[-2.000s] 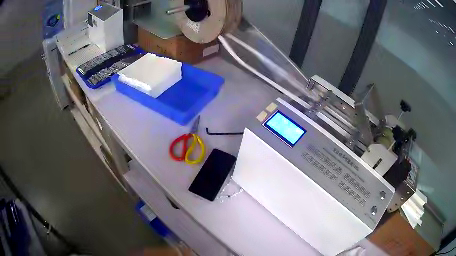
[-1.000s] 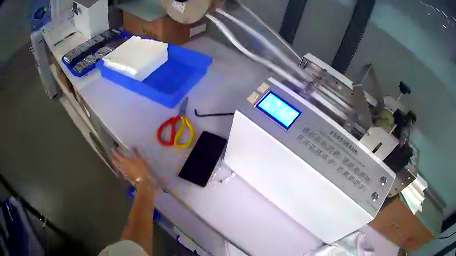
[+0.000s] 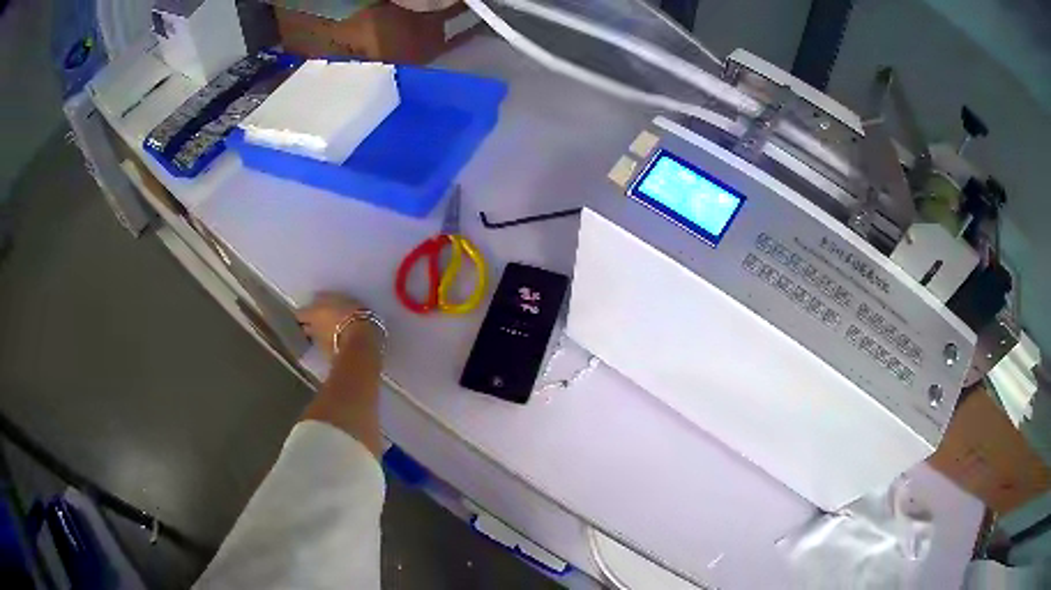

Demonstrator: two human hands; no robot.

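My left hand (image 3: 331, 318) is at the front edge of the bench, left of the scissors; its fingers curl over or against the edge and nothing shows in it. A bracelet is on the wrist. My right hand is out of the picture. Scissors (image 3: 444, 274) with one red and one yellow handle lie on the bench. A black phone (image 3: 515, 333) with a lit screen lies beside the white cutting machine (image 3: 738, 334). A hex key (image 3: 530, 217) lies above the phone. A squared white stack (image 3: 326, 110) sits in the left part of a blue tray (image 3: 444, 150).
A second blue tray (image 3: 184, 164) holds silvery-dark pieces at the far left. White bands (image 3: 588, 75) run to the cutter. A brown catch box (image 3: 991, 449) stands at the right. Crumpled clear plastic (image 3: 864, 542) lies in front of the cutter. An open drawer or shelf with blue things shows below.
My left hand, out of view at first, came in with fingers spread and now rests curled at the bench edge. The phone screen has lit up. The camera view has shifted.
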